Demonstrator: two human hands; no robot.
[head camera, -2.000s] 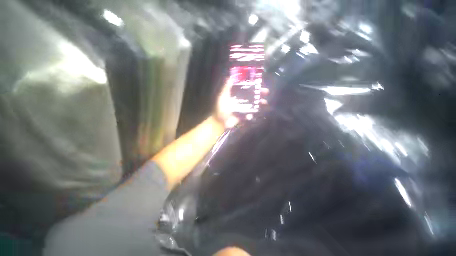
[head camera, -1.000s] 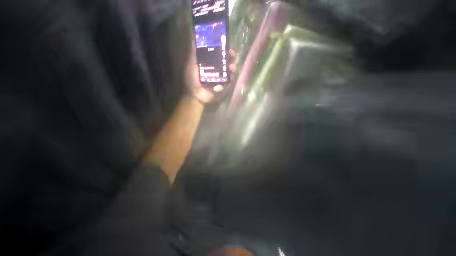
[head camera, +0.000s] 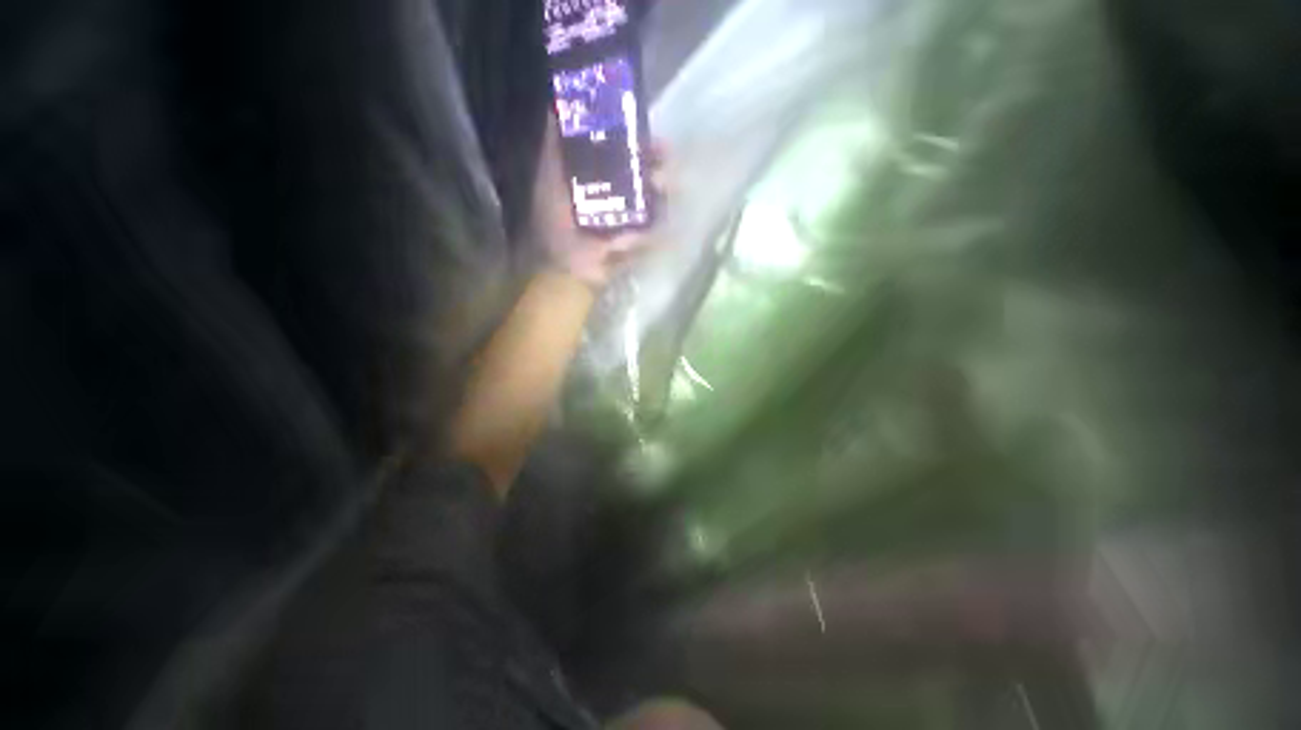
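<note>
A smartphone (head camera: 599, 136) with a bright screen stands upright at the top, left of centre. My left hand (head camera: 582, 243) holds it from behind and below, fingertips at its right edge. My left forearm reaches up from a dark sleeve. At the bottom edge a small blurred patch of skin (head camera: 665, 715) shows; I cannot tell which part of the body it is. My right hand cannot be made out otherwise.
A green garment in shiny clear film (head camera: 813, 285) hangs close on the right, blurred. Dark hanging covers (head camera: 357, 157) stand close on the left. A dull reddish band (head camera: 913, 606) crosses the lower right. Much of the view is dark.
The phone moved up and left after the first frame, then stayed nearly still. The shiny dark film at the right gave way to green film. The view has darkened since the first frame.
</note>
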